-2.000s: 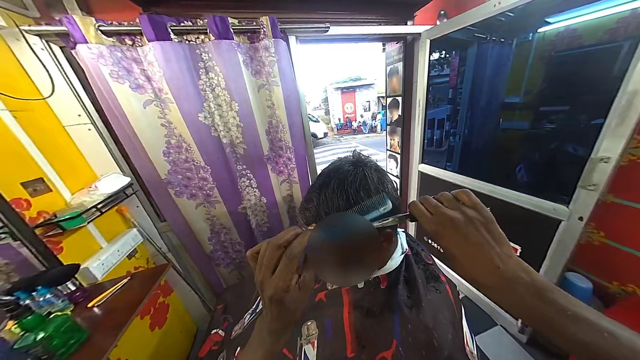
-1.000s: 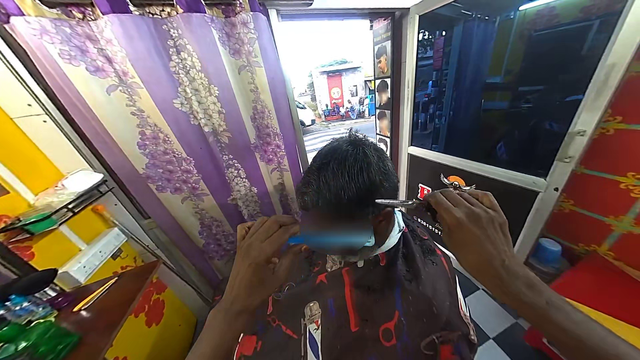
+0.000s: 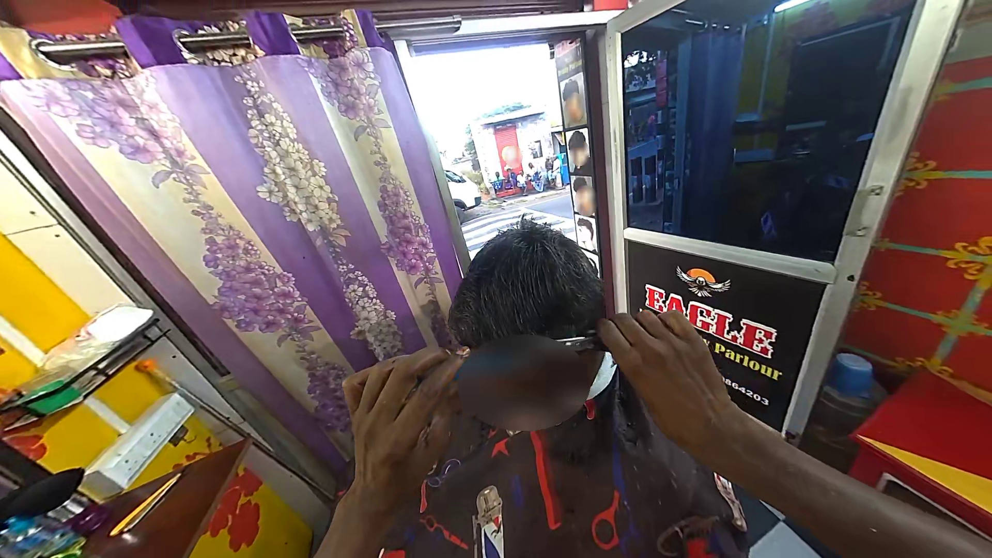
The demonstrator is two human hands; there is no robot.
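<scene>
A seated person's dark-haired head is at the middle, the area below the hair blurred. A dark barber's cape printed with combs and scissors covers the person's body. At the left side of the head is my left hand, its fingers bent around a comb; only a bluish part of the comb shows, in the blur. On the right, my right hand grips scissors, whose metal blades point left along the lower hairline. A white neck strip shows at the collar.
A floral curtain hangs at left. Below it are a brown counter with a yellow pencil-like item, and a white power strip box. A framed glass door stands right, near a blue cup and a red table.
Two seconds ago the comb lay across the hair with the scissors beside it; both are now lower, near the hairline. Since one second ago, the blue comb has become mostly hidden.
</scene>
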